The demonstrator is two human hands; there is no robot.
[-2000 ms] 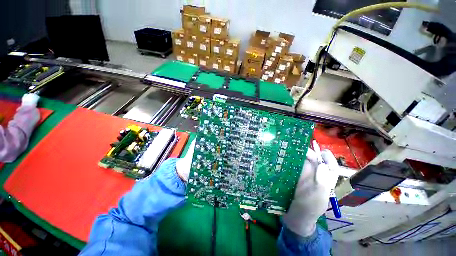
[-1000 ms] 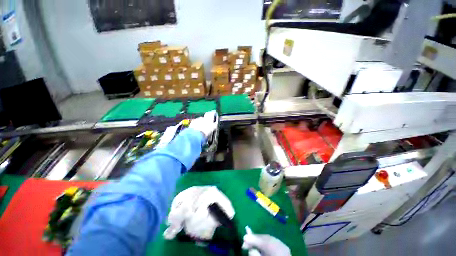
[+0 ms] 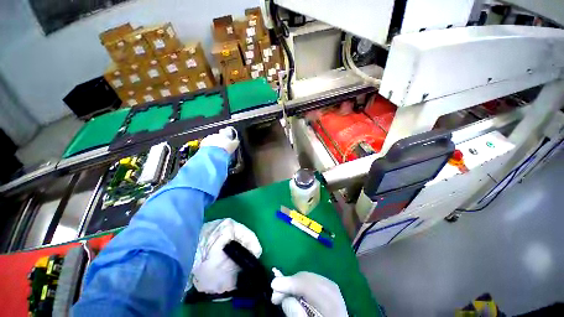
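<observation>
My left hand [image 3: 222,141], in a white glove, is closed on the far end of a circuit board [image 3: 189,148] lying in a black carrier on the line. My forearm hides much of this board. Another circuit board [image 3: 127,176] with a white heatsink [image 3: 153,163] lies to its left. My right hand [image 3: 309,292], gloved and cut off by the bottom edge, holds a white marker pen [image 3: 277,272] over the green bench mat [image 3: 272,232].
A crumpled white cloth [image 3: 216,254] with a black brush [image 3: 242,255] lies left of my right hand. Spare markers [image 3: 306,226] and a bottle [image 3: 305,192] stand or lie beyond it. A board [image 3: 46,285] rests on the red mat [image 3: 15,278]. A white machine [image 3: 457,68] is right.
The board held up in both hands two seconds ago is no longer held up. My left hand has moved out to the line. My right hand is lower, over the bench. The view has turned right.
</observation>
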